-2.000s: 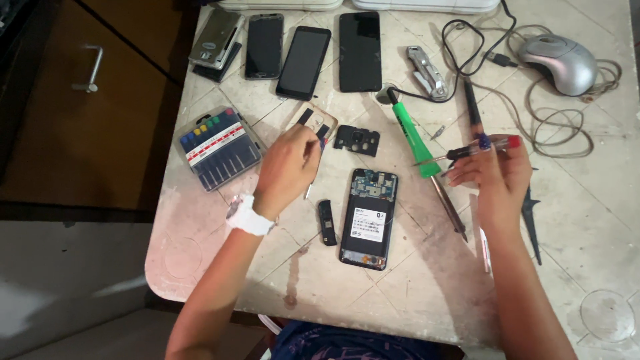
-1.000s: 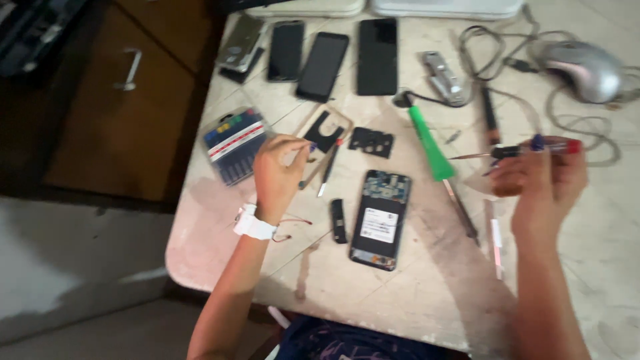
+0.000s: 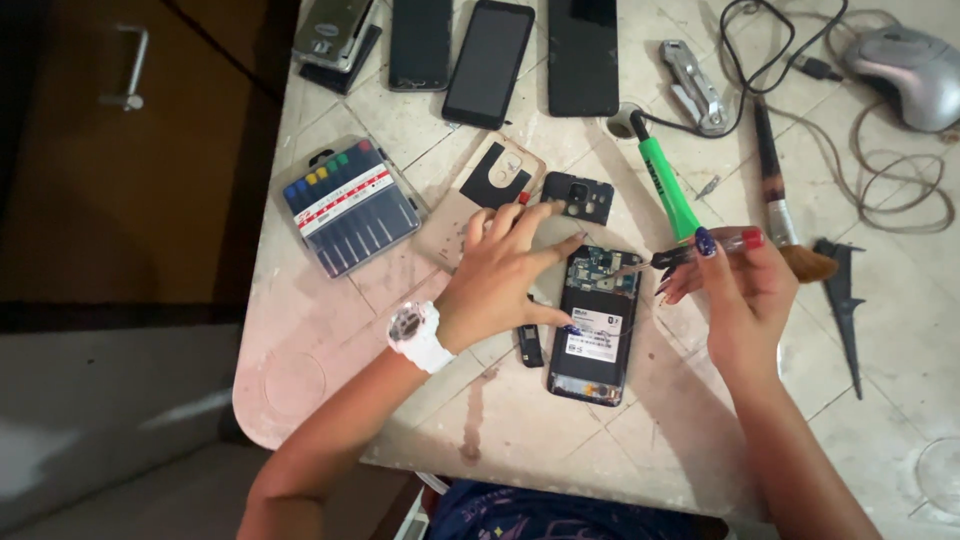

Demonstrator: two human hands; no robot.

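Observation:
An opened smartphone lies on the table, its circuit board exposed at the top and its labelled battery below. My left hand, fingers spread, is at the phone's left side, its thumb over the battery label and its index fingertip near the top left corner. With my right hand I hold a screwdriver, its tip over the circuit board. A black camera cover plate sits above the phone. The gold back cover is partly hidden behind my left hand. A small black phone module lies left of the phone.
A screwdriver set lies at the left. Several phones, one of them a dark smartphone, line the top. A green soldering iron, a folding multi-tool, a brush, black plastic tweezers and a corded mouse are at the right.
My left hand has moved from over the back cover to the opened phone. My right hand has brought the screwdriver left, from beside the soldering iron to over the circuit board.

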